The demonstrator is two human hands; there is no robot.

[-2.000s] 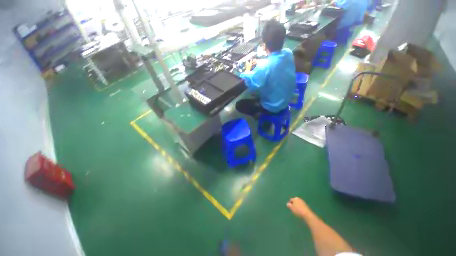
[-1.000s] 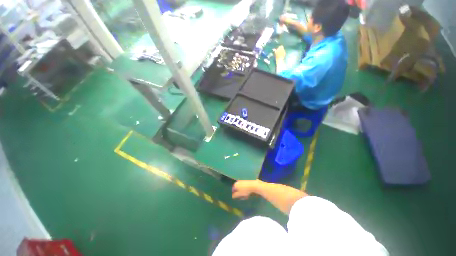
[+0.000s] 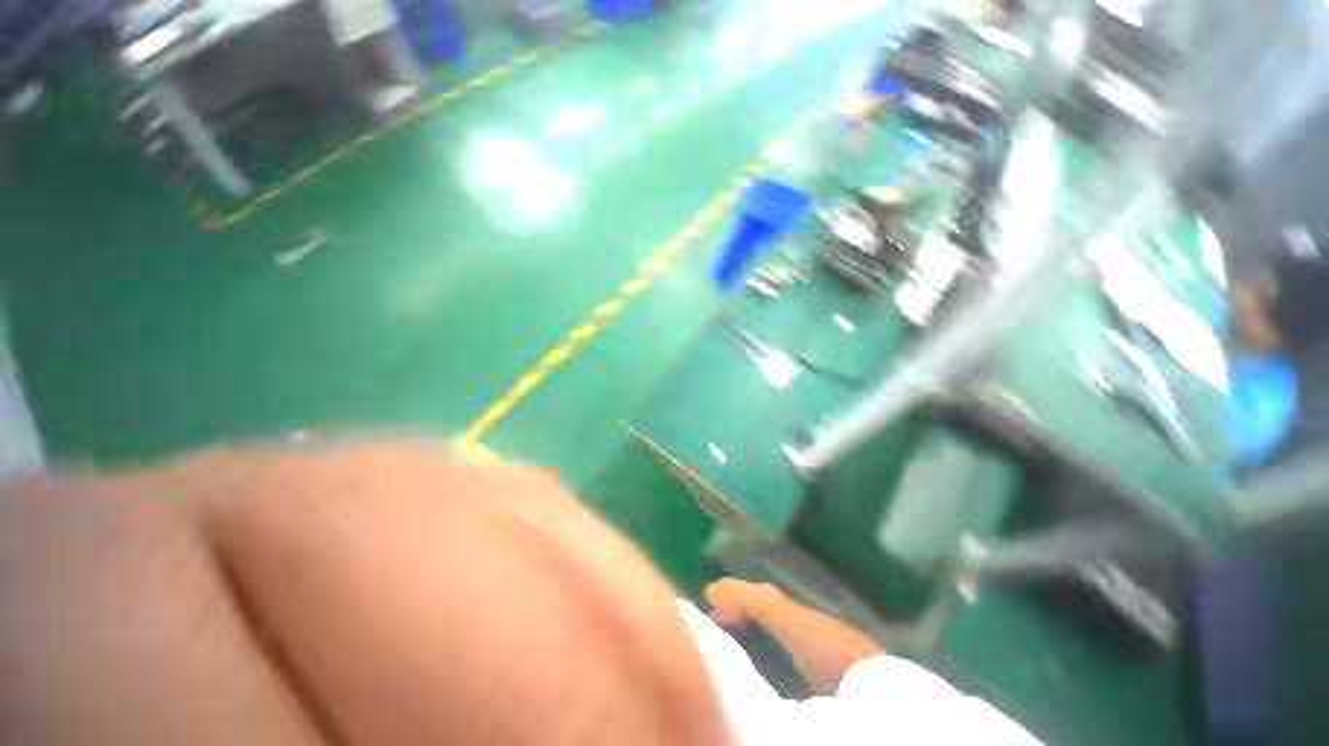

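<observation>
The view is blurred. My left hand [image 3: 437, 583] looms very close to the camera, fills the lower left and is cut off by the edge; its fingers cannot be made out. My right hand [image 3: 758, 605], small and blurred, is below the near corner of a green bench [image 3: 787, 408]; its sleeve is white. Nothing can be seen in it, but its fingers are unclear. Blurred small parts [image 3: 875, 241] lie on the bench, right of the centre.
A pale post [image 3: 933, 350] rises from the bench. A blue stool [image 3: 758, 226] stands beyond its far side. Yellow lane tape [image 3: 612, 306] crosses the green floor. Another bench [image 3: 263, 59] is at the upper left. A blue-clothed person [image 3: 1261, 401] is at the right edge.
The view has swung left and past the bench end, so the seated person has shifted to the right edge. My left hand has come into view, large and close. The dark trays are no longer clearly visible.
</observation>
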